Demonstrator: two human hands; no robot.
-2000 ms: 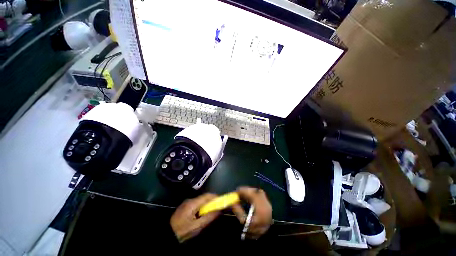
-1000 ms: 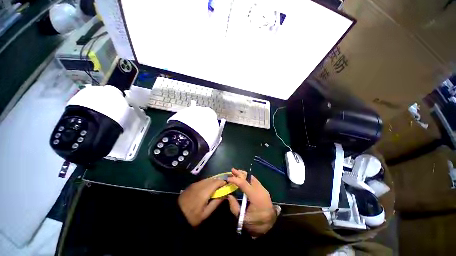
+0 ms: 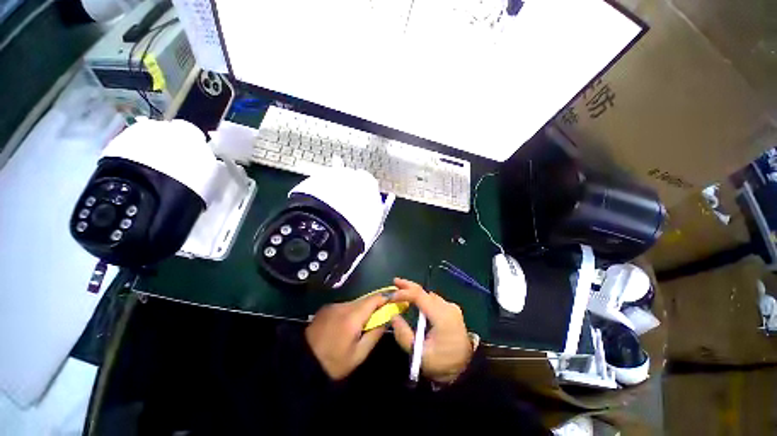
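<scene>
My left hand [image 3: 342, 335] grips a yellow tape roll [image 3: 386, 314] at the bench's front edge. My right hand [image 3: 437, 334] touches the roll's right side with its fingertips and also holds a thin white pen-like tool [image 3: 417, 347] pointing down. Two dome cameras with white shells and black ball faces are on the dark green bench mat [image 3: 409, 256]: one camera [image 3: 317, 228] just behind my left hand, the other camera [image 3: 152, 192] further left. The inner side of the roll is partly hidden by my fingers.
A keyboard [image 3: 361, 157] lies below the bright monitor [image 3: 409, 64]. A white mouse [image 3: 509, 283], thin blue sticks [image 3: 464, 277] and a black cylinder [image 3: 615, 219] are to the right. More cameras [image 3: 624, 341] sit low at right. A phone [image 3: 207, 100] stands by a pale box.
The view has shifted, so the bench sits higher in the picture. My hands have come closer together around the yellow roll, which was held more openly between them two seconds ago.
</scene>
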